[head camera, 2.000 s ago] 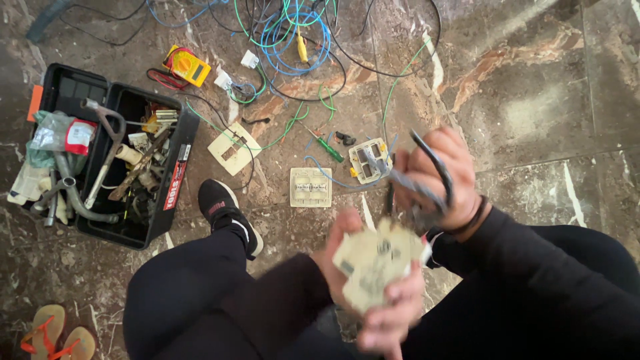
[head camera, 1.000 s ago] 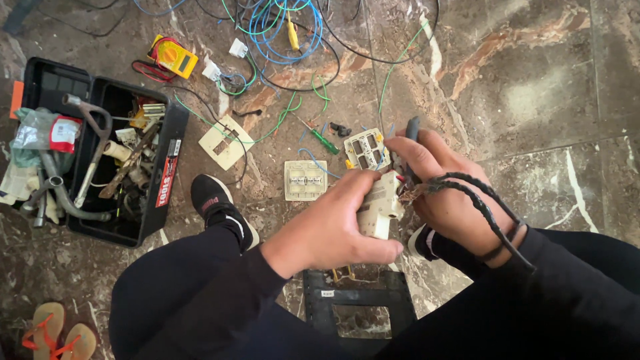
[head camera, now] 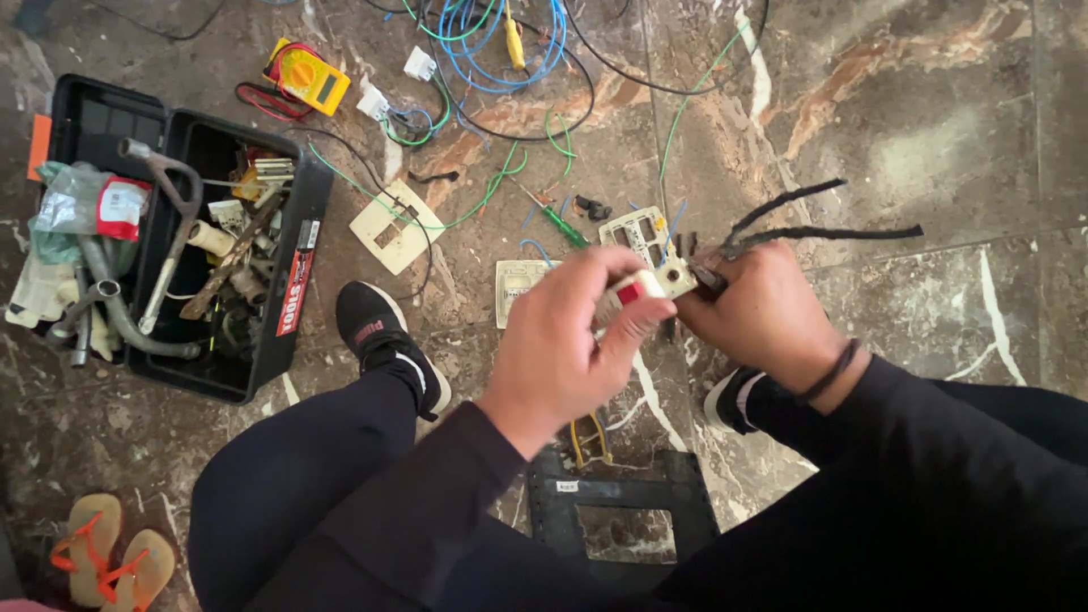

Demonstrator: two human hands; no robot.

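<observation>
Between finger and thumb, my left hand grips a cream plastic electrical fitting with a red part, perhaps a switch. My right hand is closed on pliers, whose metal jaws are at the fitting's right end; two black handles or covered strands stick out above that hand. Just beyond the hands lies a cream frame with module slots. A second cream plate is partly hidden by my left hand. The green screwdriver rests on the floor nearby.
An open black toolbox full of tools and fittings stands at left. A yellow multimeter, a cream cover plate and coiled blue cable lie on the stone floor. Yellow-handled pliers and a black plastic frame are near my legs.
The fitting has turned in my left hand, and its red part now shows. My right hand has turned, and the two black lengths now point up and right instead of toward my wrist.
</observation>
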